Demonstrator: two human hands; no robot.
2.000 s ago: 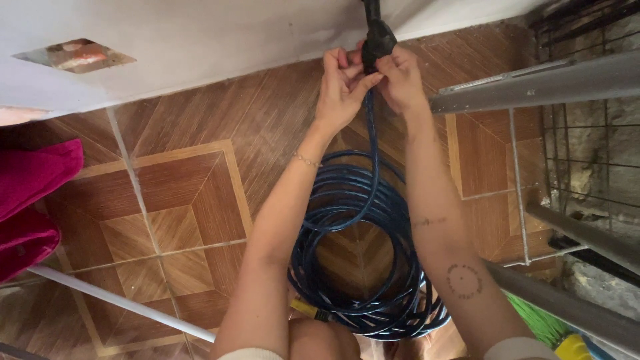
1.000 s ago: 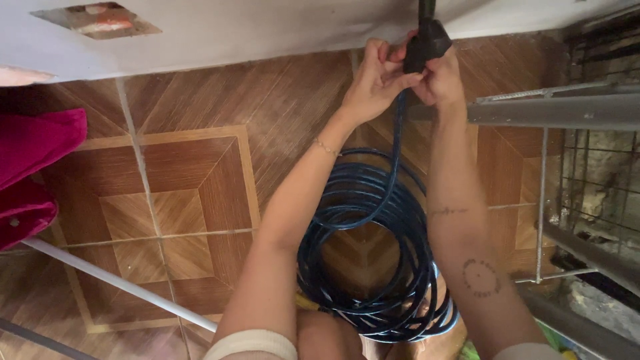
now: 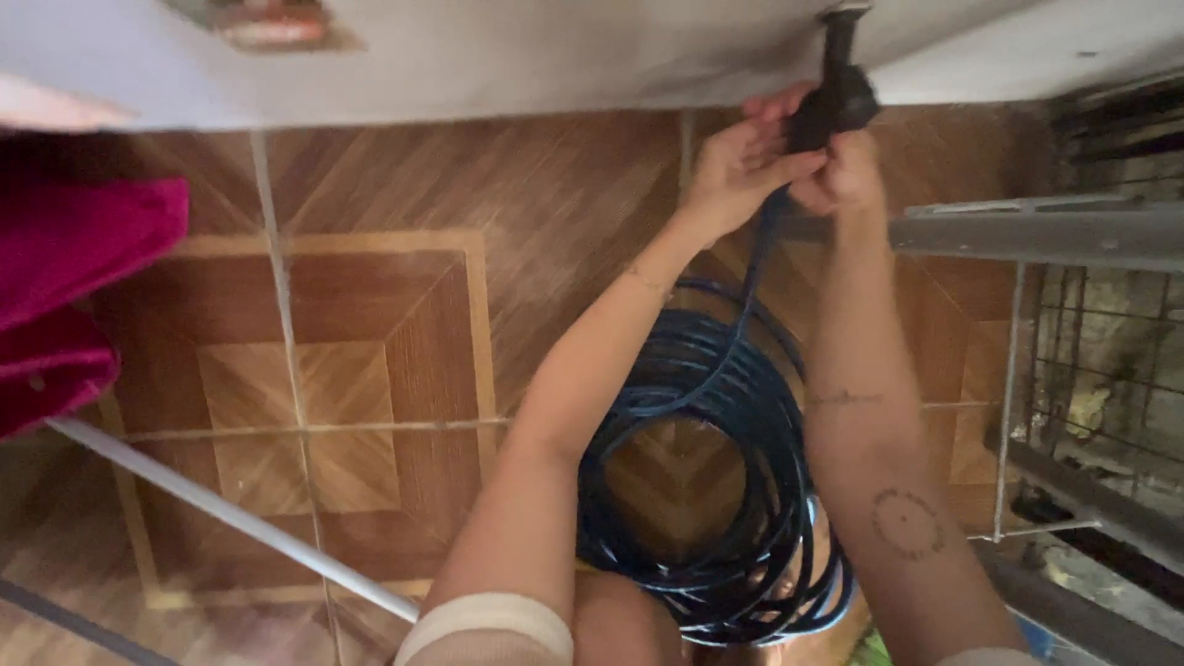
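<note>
A black fitting, probably a tap with a hose connector, juts from the white wall at the upper right. My left hand grips its lower end from the left, thumb and fingers around it. On the right side my right hand pinches the same lower part with curled fingers. From beneath both hands a dark blue hose runs down into a large coil lying on the tiled floor between my forearms. Blur hides exactly how the hose end meets the fitting.
The white wall crosses the top. Magenta cloth hangs at the left, above a white pole slanting over the floor. Grey metal bars and a wire grid stand close to my right arm. Part of something green shows at the bottom.
Both hands stay at the black fitting throughout, with small shifts of the fingers. The view has moved, so the fitting now sits farther right and lower in it.
</note>
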